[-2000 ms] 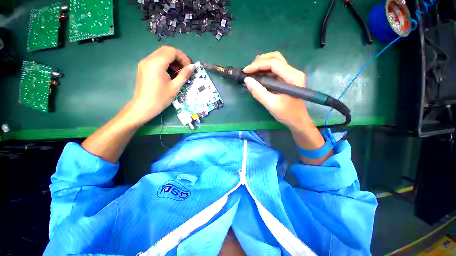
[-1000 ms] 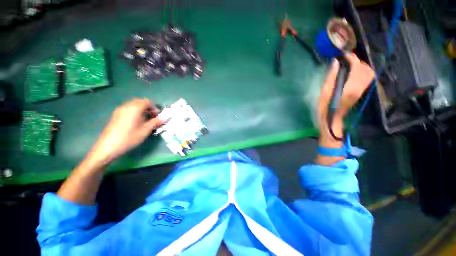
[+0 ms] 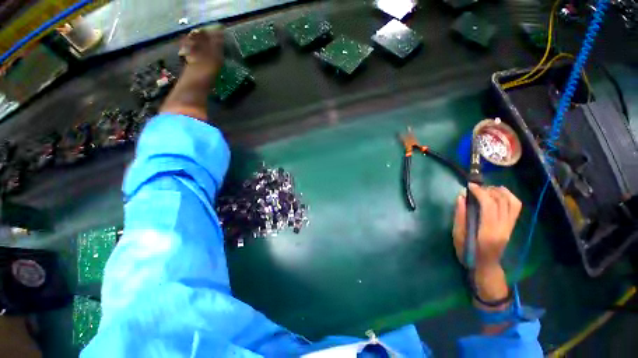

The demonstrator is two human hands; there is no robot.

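My left hand (image 3: 203, 50) is blurred, stretched out over the black strip at the far side; whether it holds anything cannot be told. My right hand (image 3: 495, 220) is closed around the soldering iron (image 3: 472, 227), whose metal tip end points up at the blue spool (image 3: 497, 142) with reddish centre. Orange and black side cutters (image 3: 427, 157) lie open left of the spool. Small black components (image 3: 269, 203) with shiny bits lie heaped on the green mat (image 3: 343, 259), partly hidden by my left sleeve. The whitish board handled before cannot be made out.
Dark green boards (image 3: 343, 54) and a whitish one (image 3: 397, 38) lie on the black strip (image 3: 308, 91). Dark assemblies line its left part. Bright green boards (image 3: 96, 255) show beside my left sleeve. A black tray (image 3: 553, 189) stands right, with the blue coiled cord (image 3: 577, 66) crossing it.
The view has swung towards the far side. My left hand has left the mat and reached out to the strip. My right hand has moved from over the board to beside the spool, keeping the iron.
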